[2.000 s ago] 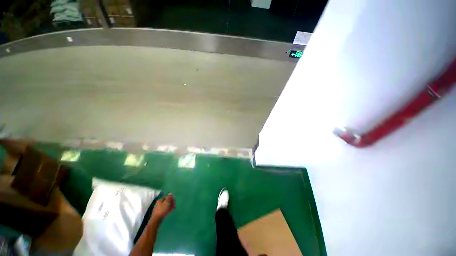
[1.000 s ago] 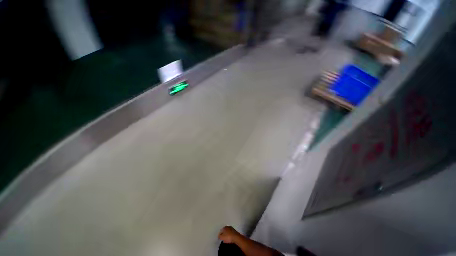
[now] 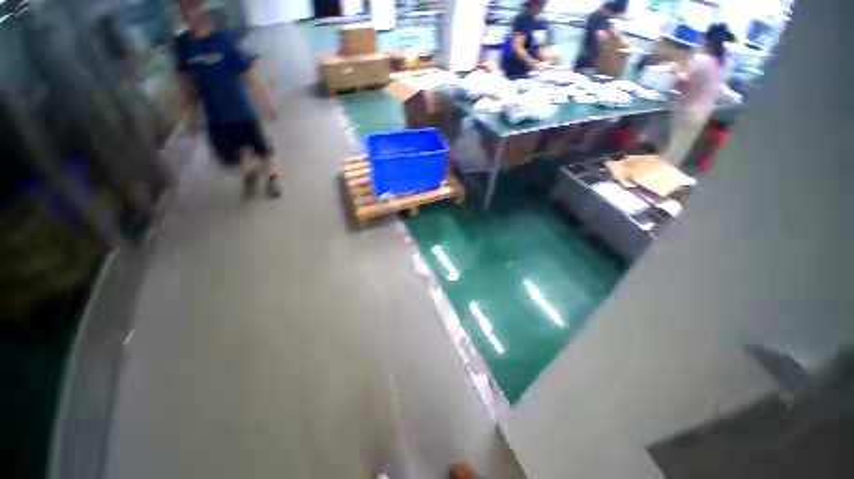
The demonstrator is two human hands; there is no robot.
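A small blurred skin-coloured patch [image 3: 463, 471] shows at the bottom edge, probably my right hand, cut off by the edge; its fingers cannot be made out. My left hand is not in view. Ahead, a blue plastic basket [image 3: 408, 163] stands on a wooden pallet [image 3: 363, 204] beside the walkway. Beyond it, a long green worktable [image 3: 581, 114] bears many white items, too blurred to tell apart.
A person [image 3: 223, 84] in dark clothes is on the walkway [image 3: 272, 318] ahead left. Three people stand around the table. A white wall corner [image 3: 581, 402] is close on the right. A crate [image 3: 613, 198] with brown sheets and cartons [image 3: 356, 71] stand farther off.
The view has swung right, from the wall and white sack to the walkway and work area. The basket now shows near the middle, and the hand patch is lower, at the edge.
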